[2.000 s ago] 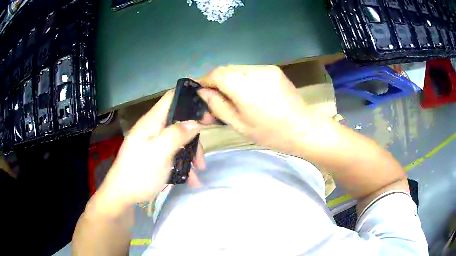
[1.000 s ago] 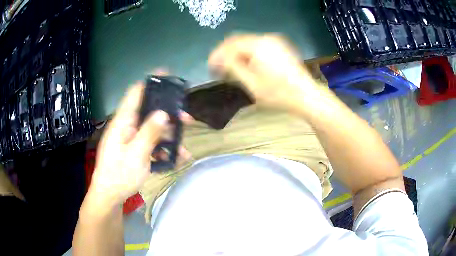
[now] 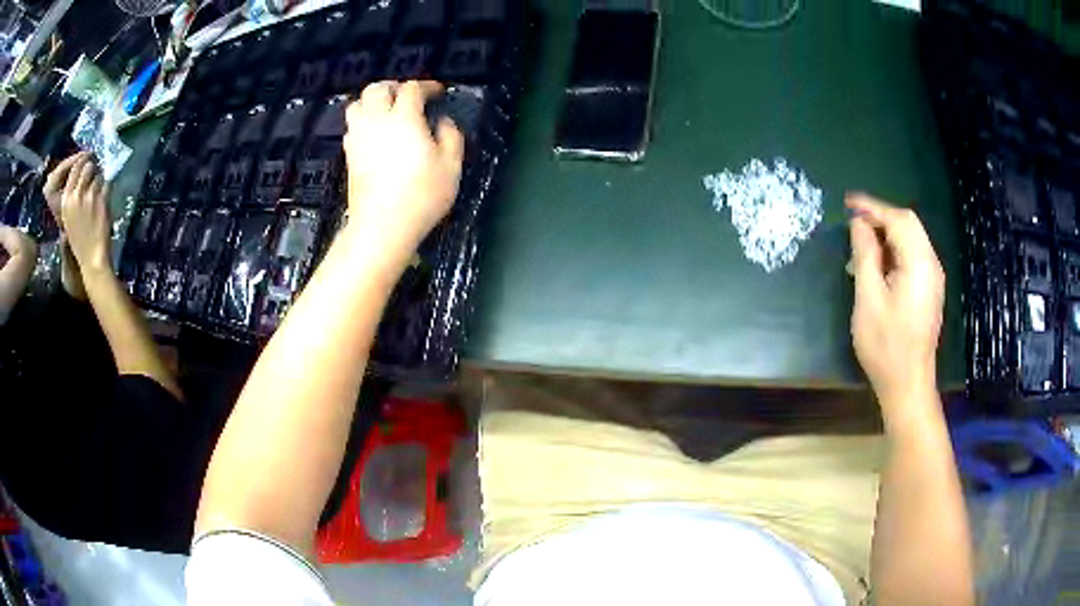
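My left hand [image 3: 403,160] is over the upper right part of the left blister tray [image 3: 201,178], its fingertips at a dark housing [image 3: 460,109] in a pocket; whether it grips it I cannot tell. My right hand [image 3: 898,278] is just right of the pile of small clear parts [image 3: 772,213] on the green bench, thumb and index finger close together. A tiny thing may be between these fingertips, too small to make out. The black smartphone [image 3: 610,83] lies flat between the left tray and the pile.
Another blister tray [image 3: 1042,237] stands at the right. A co-worker's arms and hands [image 3: 89,219] are at the far left, near a clear plastic bag [image 3: 104,136]. A red stool [image 3: 397,485] and a blue stool [image 3: 1007,456] are below the bench edge. A cable loop [image 3: 752,14] lies at the back.
The view has swung left. My left hand has moved from above my lap, where it held a black housing, to the left tray. My right hand has moved beside the clear pile.
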